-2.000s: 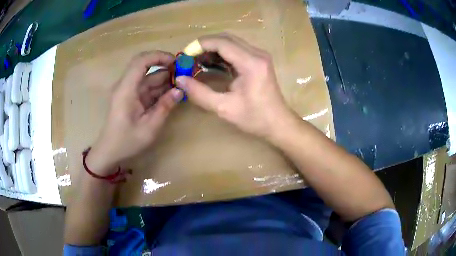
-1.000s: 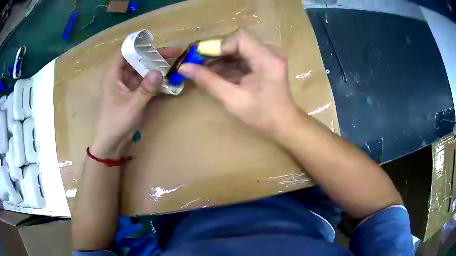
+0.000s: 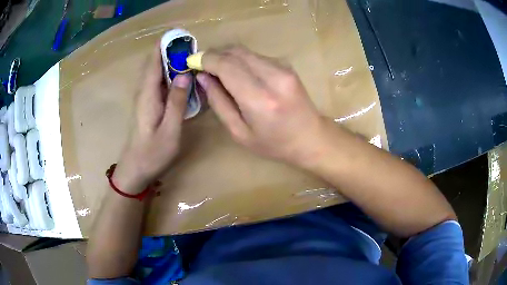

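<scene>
A white oval housing half (image 3: 192,106) stands lengthwise over the cardboard, its hollow side up. My left hand (image 3: 158,119) holds it from the left, thumb over the opening. A blue battery (image 3: 179,60) lies inside the housing, with a thin yellow-orange wire across it. My right hand (image 3: 261,103) is at the housing's right edge. Its fingertip in a pale yellow finger cot (image 3: 195,61) touches the battery area, at the wire. Whether it pinches the wire cannot be told. The lower inside of the housing is hidden by my left thumb.
Tape-covered cardboard (image 3: 250,183) lies under my hands. White shells (image 3: 25,158) are stacked at the left. A blue battery (image 3: 60,34) and a brown piece (image 3: 104,11) lie on the green bench at the upper left. A dark mat (image 3: 439,83) with a thin rod (image 3: 380,45) is at the right.
The housing has turned from slanted to nearly upright in view, hollow side up. The battery, held over the housing a second ago, now lies inside it. Both hands have closed in around it.
</scene>
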